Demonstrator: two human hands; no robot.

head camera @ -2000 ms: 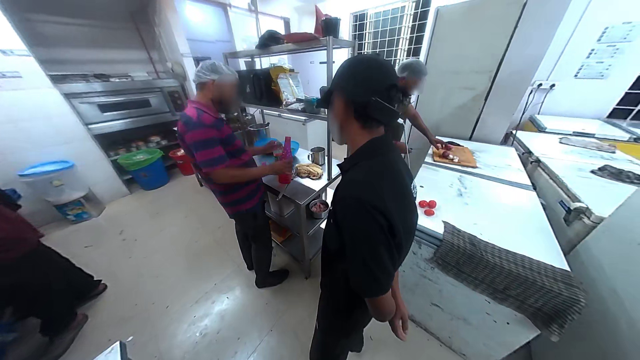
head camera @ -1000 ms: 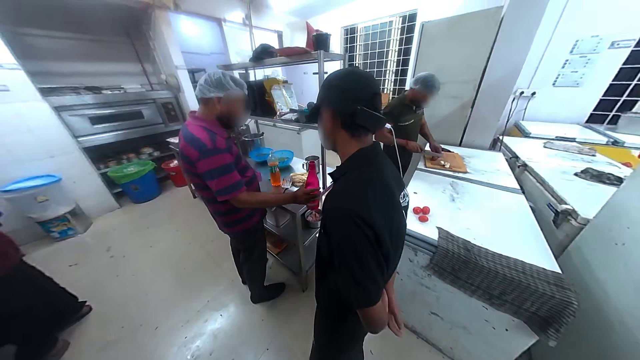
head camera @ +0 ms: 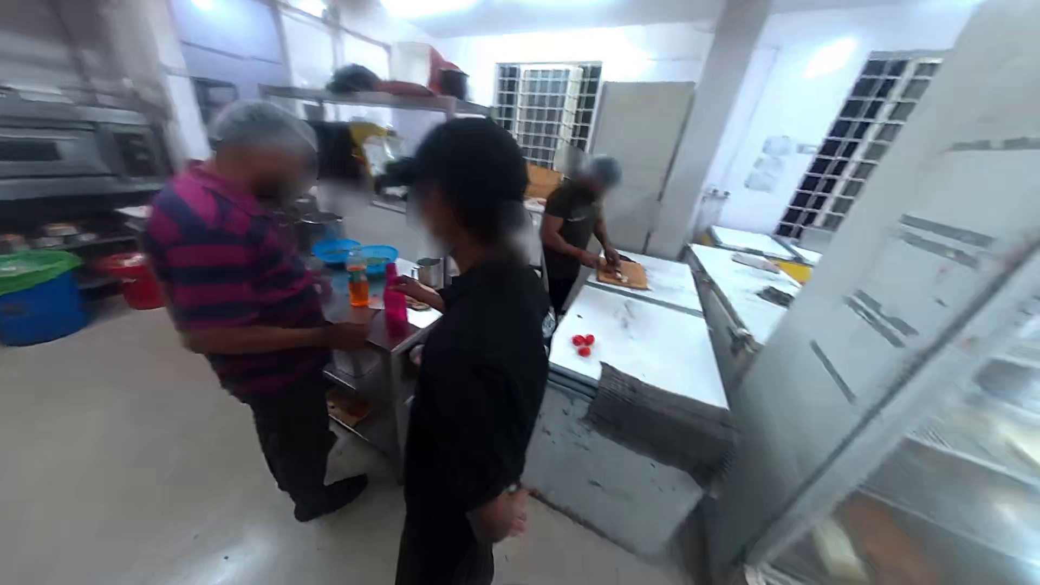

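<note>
Neither my left hand nor my right hand is in view. Close in front stands a person in a black cap and black shirt (head camera: pixel 479 366), one hand at a pink bottle (head camera: pixel 396 305) on the steel table (head camera: pixel 382 335). A person in a striped shirt (head camera: pixel 236 268) stands to the left, hands near the table edge. An orange bottle (head camera: pixel 358 280) and blue bowls (head camera: pixel 378 258) are on that table. Farther back, a person in a dark shirt (head camera: pixel 569 219) works at a wooden cutting board (head camera: pixel 622 274). Three tomatoes (head camera: pixel 584 352) lie on a white chest freezer lid (head camera: pixel 650 333).
A grey cloth (head camera: pixel 662 422) hangs over the freezer's front edge. A tall cabinet door (head camera: pixel 869 325) stands at the right, with shelves behind it. At the left are a blue bin (head camera: pixel 41 313), a red bucket (head camera: pixel 138 283) and an oven (head camera: pixel 73 154).
The view has swung right, bringing in the cabinet door. The person in black now has a hand at the pink bottle, which the person in the striped shirt held before.
</note>
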